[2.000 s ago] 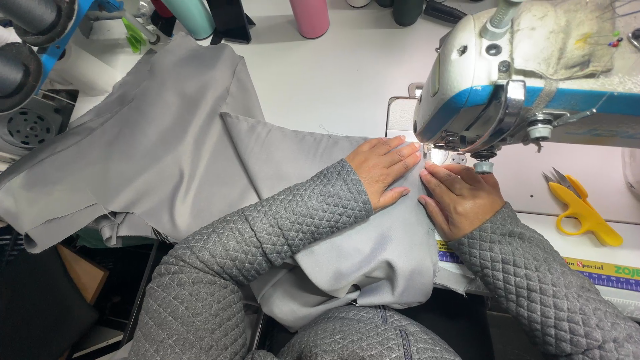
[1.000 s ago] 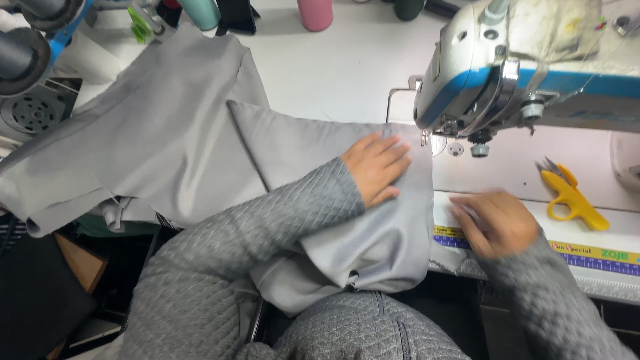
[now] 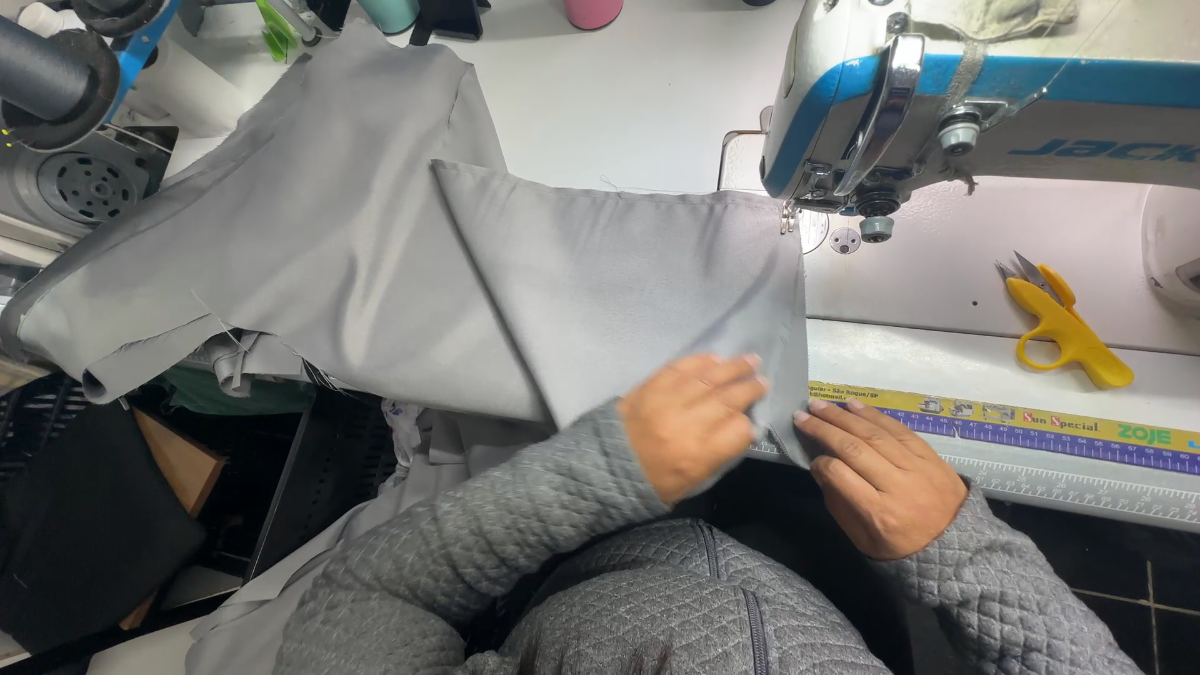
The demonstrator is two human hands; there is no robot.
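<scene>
Grey satiny fabric spreads across the table, one corner reaching under the presser foot of a Jack sewing machine. My left hand lies over the fabric near the table's front edge, its fingers bent and slightly blurred; whether it grips cloth cannot be told. At the fabric's right front corner, my right hand has its fingertips on the edge, with the thumb hidden beneath. Yellow thread snips lie on the machine bed to the right, blades pointing up and left.
A printed measuring tape runs along the front edge. Dark thread cones and a motor housing stand at left. A pink cylinder and a teal one are at the back. More grey fabric hangs in front.
Both hands have moved from beside the presser foot toward the table's front edge. My right hand, off the fabric one second ago, now touches its front corner.
</scene>
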